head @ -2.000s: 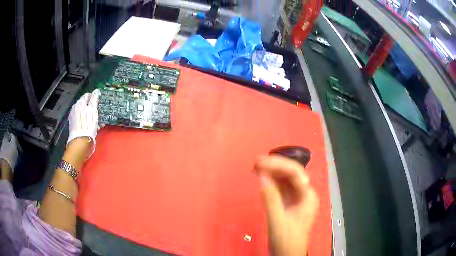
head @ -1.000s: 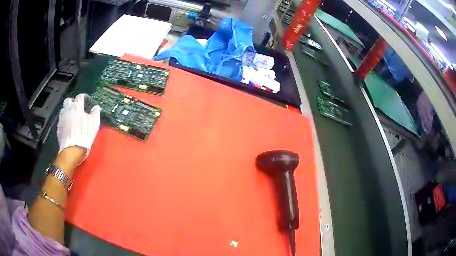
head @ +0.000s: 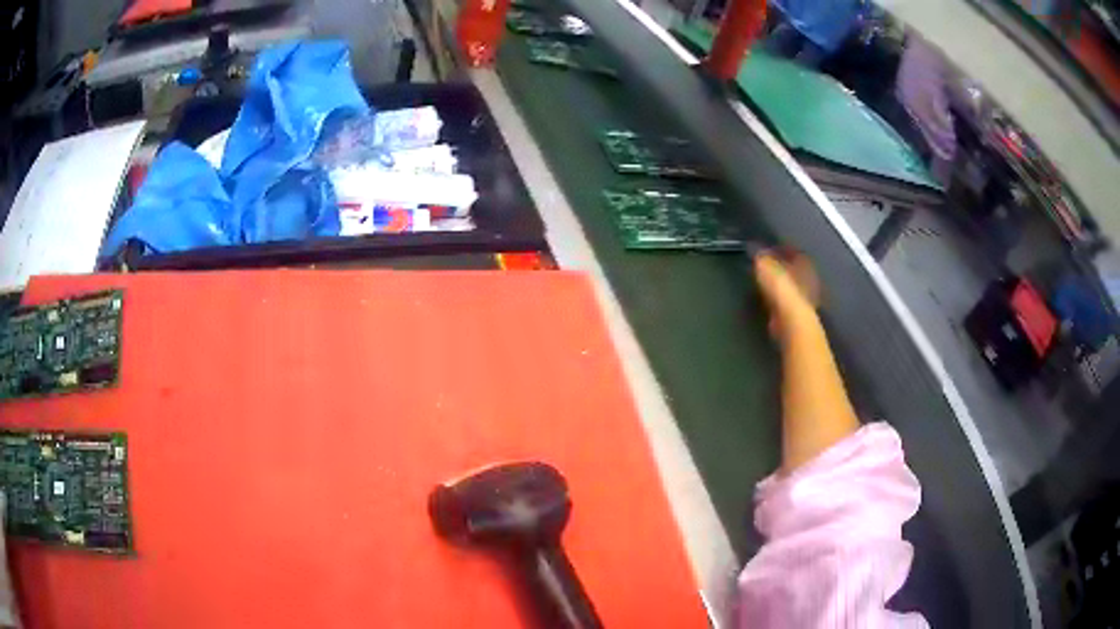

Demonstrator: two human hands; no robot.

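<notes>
My bare right hand [head: 787, 285] is blurred over the conveyor belt [head: 706, 338], at the right edge of a green circuit board [head: 676, 221]; whether it grips the board is unclear. Another board [head: 657, 152] lies just beyond it on the belt. Two more boards lie at the mat's left edge, one farther back [head: 62, 344] and one nearer [head: 64, 489], both cut off by the picture's edge. A pale sliver at the lower left edge looks like my gloved left hand [head: 6, 578]; its fingers are not visible. The black scanner [head: 506, 504] lies on the orange-red mat [head: 307, 406].
A black tray [head: 510, 184] beyond the mat holds a crumpled blue plastic sheet [head: 289, 135] and white tubes [head: 405, 191]. White paper [head: 68, 197] lies at far left. More boards [head: 571, 55] are farther up the belt. Red-wrapped posts [head: 737, 37] stand along the conveyor.
The view has swung right. My right hand, out of view a second ago, now reaches over the belt. My left hand has mostly left the picture, and the two mat boards lie farther apart.
</notes>
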